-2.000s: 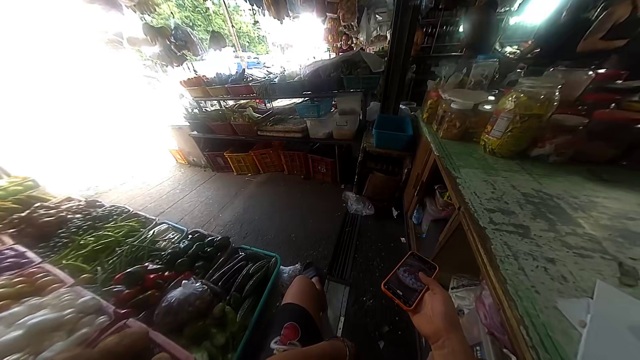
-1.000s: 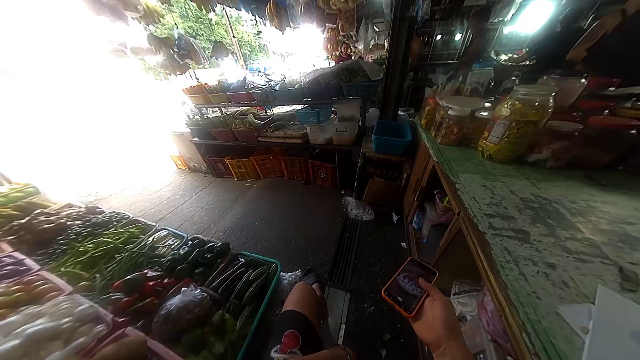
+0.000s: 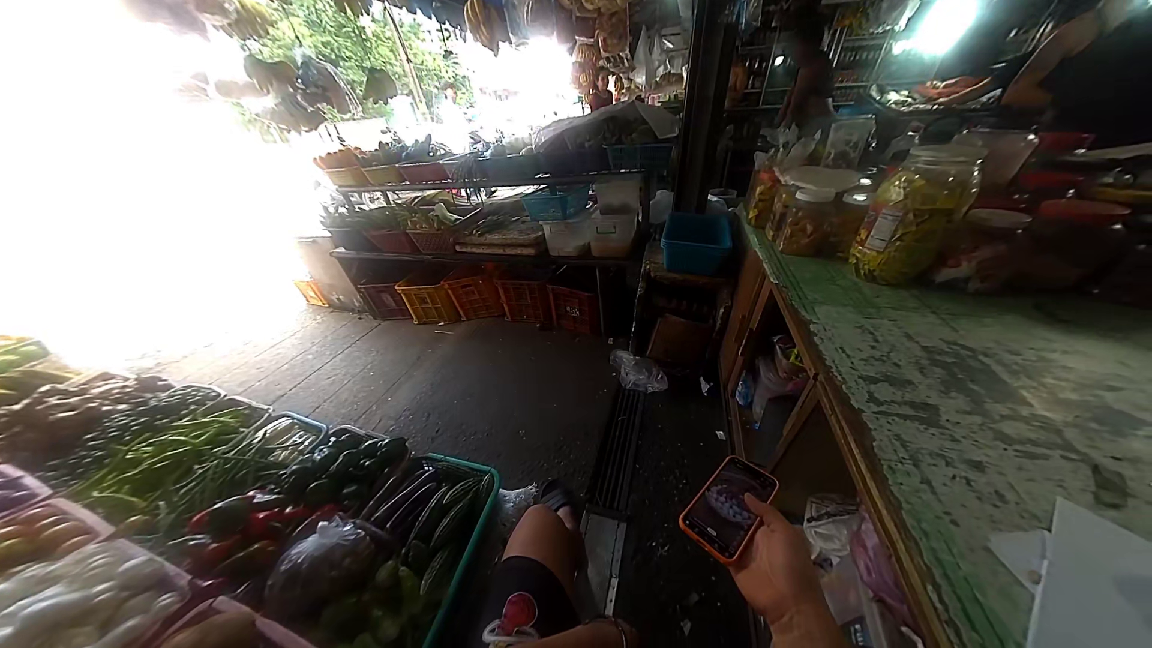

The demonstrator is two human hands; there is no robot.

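Note:
My right hand (image 3: 776,560) holds a smartphone (image 3: 729,509) in an orange case, its screen lit and its thumb side over the glass. The phone is tilted above the dark floor, left of the counter's open shelves. At the bottom edge lies a forearm with a bracelet (image 3: 619,630), near my bent knee; my left hand itself is out of view. To the left of my leg are trays of vegetables, with eggplants (image 3: 403,500), red peppers (image 3: 270,520) and a clear plastic bag (image 3: 326,560) on top.
A worn green counter (image 3: 972,378) on the right bears a glass jar (image 3: 918,216) of yellow-green pickles and several other jars. A metal floor grate (image 3: 617,450) runs ahead. Plastic crates (image 3: 427,297) stand under a produce rack, beside a blue bin (image 3: 697,243). People stand behind the counter.
My thumb has moved onto the phone's screen. The phone stays in my right hand at nearly the same place.

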